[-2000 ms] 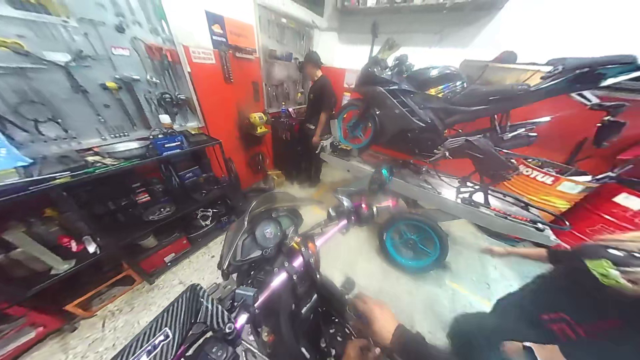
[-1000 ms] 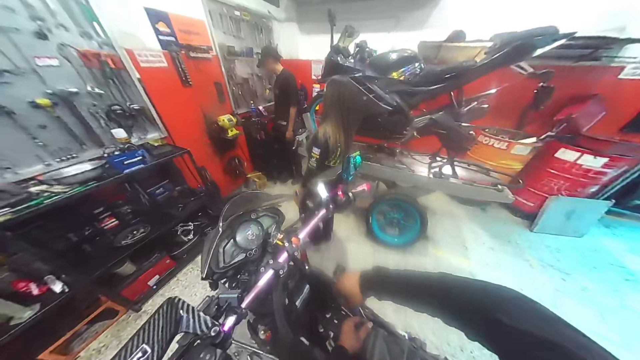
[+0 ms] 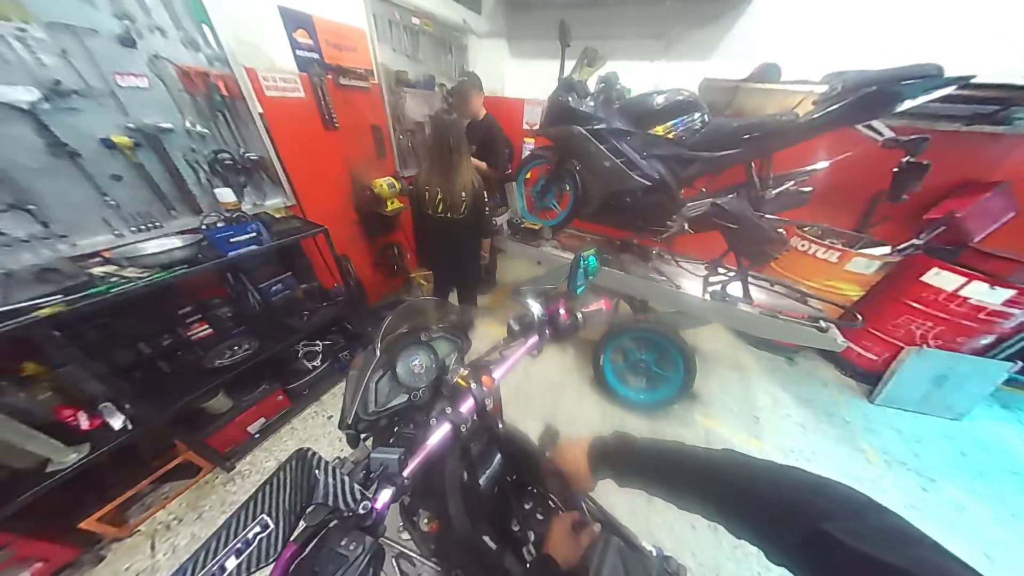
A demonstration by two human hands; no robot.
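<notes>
A partly stripped motorcycle [image 3: 472, 480] stands before me, with a purple handlebar [image 3: 438, 436], an instrument cluster [image 3: 416, 366] and a carbon-patterned panel [image 3: 264, 504]. My right hand [image 3: 571, 462], in a long black sleeve, reaches from the right to the dark parts behind the handlebar; its fingertips are blurred against a dark part. Lower, at the bottom of the view, my left hand [image 3: 570, 536] lies close to the frame area with its fingers bent. What either hand grips is hidden or too blurred to tell.
A loose wheel with a teal rim [image 3: 645, 366] is on the floor beyond the handlebar. Two people [image 3: 450, 200] stand by the tool boards. Left is a black shelf [image 3: 176, 272]; another motorcycle [image 3: 640, 160] sits on a lift, near red and orange drums [image 3: 920, 312].
A long-haired person has moved from beside the raised motorcycle to the other person by the tool boards. The crouching person at the right two seconds ago is out of view.
</notes>
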